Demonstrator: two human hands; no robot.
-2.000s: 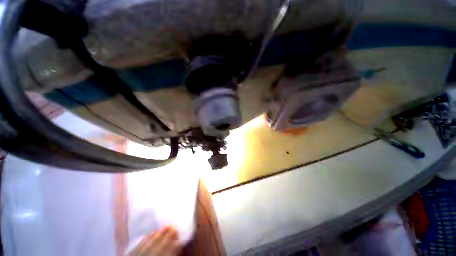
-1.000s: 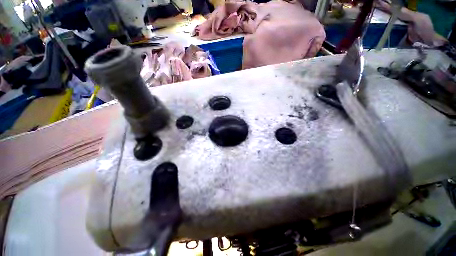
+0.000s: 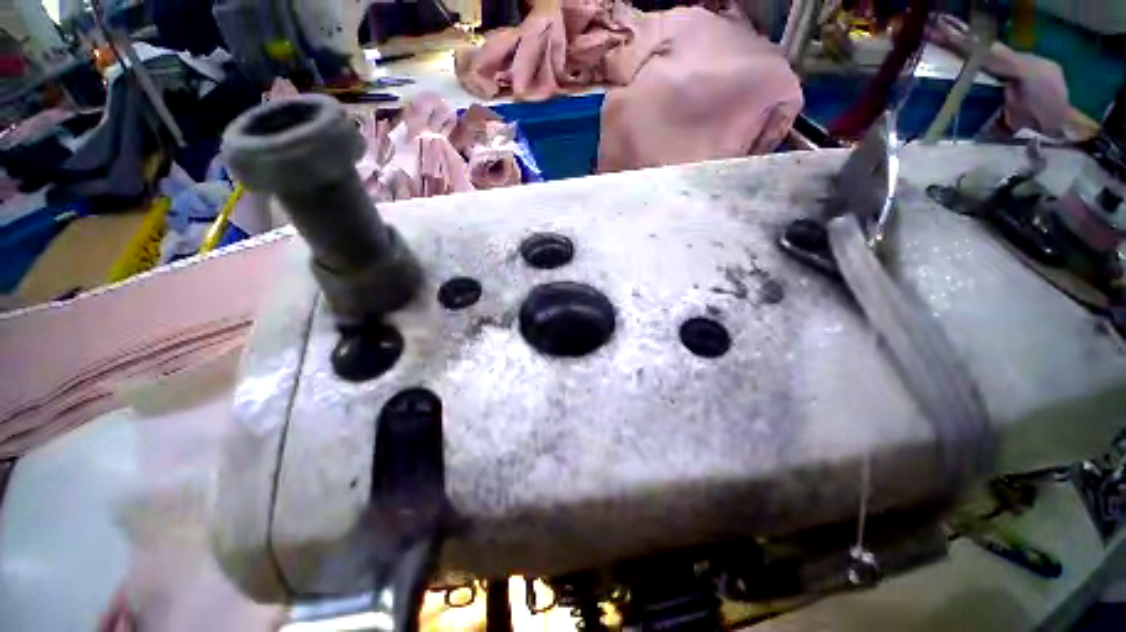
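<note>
The white sewing machine head (image 3: 642, 407) fills the middle, with black plugs on top and a grey knurled post (image 3: 327, 210) at its left. It hides the needle and presser foot; bright light shows below its lower edge. A blurred pale pink cloth piece (image 3: 179, 519) lies on the white table left of the head. A small reddish patch at the bottom left, on this cloth, may be a fingertip of my left hand (image 3: 117, 614); it is too cut off and blurred to tell its grip. My right hand is out of the picture.
A layered pile of pink cut pieces (image 3: 136, 346) lies at the left. Behind the head are bundled pink pieces (image 3: 432, 154) and a large pink cloth heap (image 3: 704, 93). Part of another person's hand shows at the top. Snips (image 3: 1019, 552) lie at the lower right.
The view has risen from the needle area, where a hand lay on the cloth, to the top of the head. Since one second ago, pale pink cloth has appeared further up at the left.
</note>
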